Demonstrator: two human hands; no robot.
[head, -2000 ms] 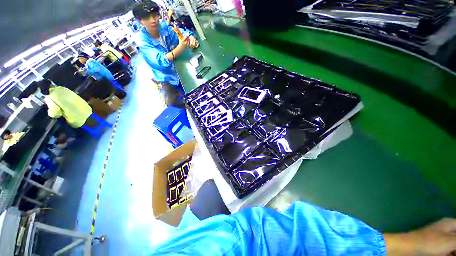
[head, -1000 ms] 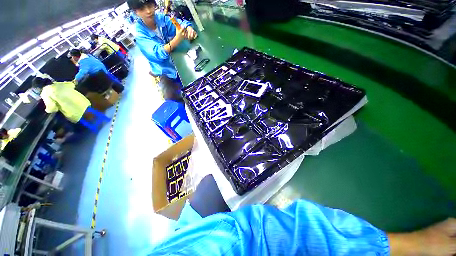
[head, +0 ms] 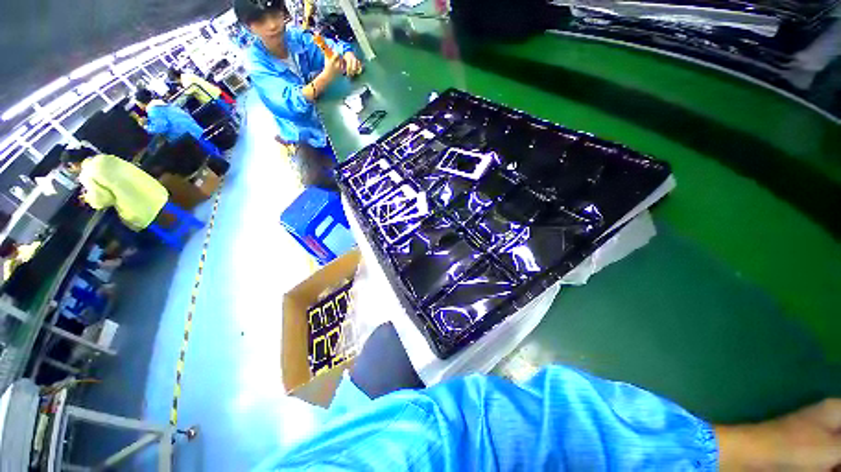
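Observation:
A large black glossy blister tray (head: pixel 544 198) lies on the green bench, on top of white sheets (head: pixel 503 336). Several pale-edged phone frames sit at its left side, and one white-edged frame (head: pixel 466 163) lies loose near its upper middle. My left arm, in a light blue sleeve, crosses the bottom of the picture to the right. My left hand (head: pixel 793 439) is cut off by the right edge and blurred, away from the tray. Its fingers are not shown clearly. My right hand is out of the picture.
An open carton (head: pixel 297 346) with rows of framed parts stands below the bench's left edge, by a blue stool (head: pixel 318 221). A person in blue (head: pixel 286 83) is at the bench's far end, near a dark loop (head: pixel 373 122). More black trays (head: pixel 682 28) lie opposite.
The view has shifted slightly, so the tray and carton sit a little higher in the picture. My left arm stays in nearly the same place. Nothing on the tray has visibly moved.

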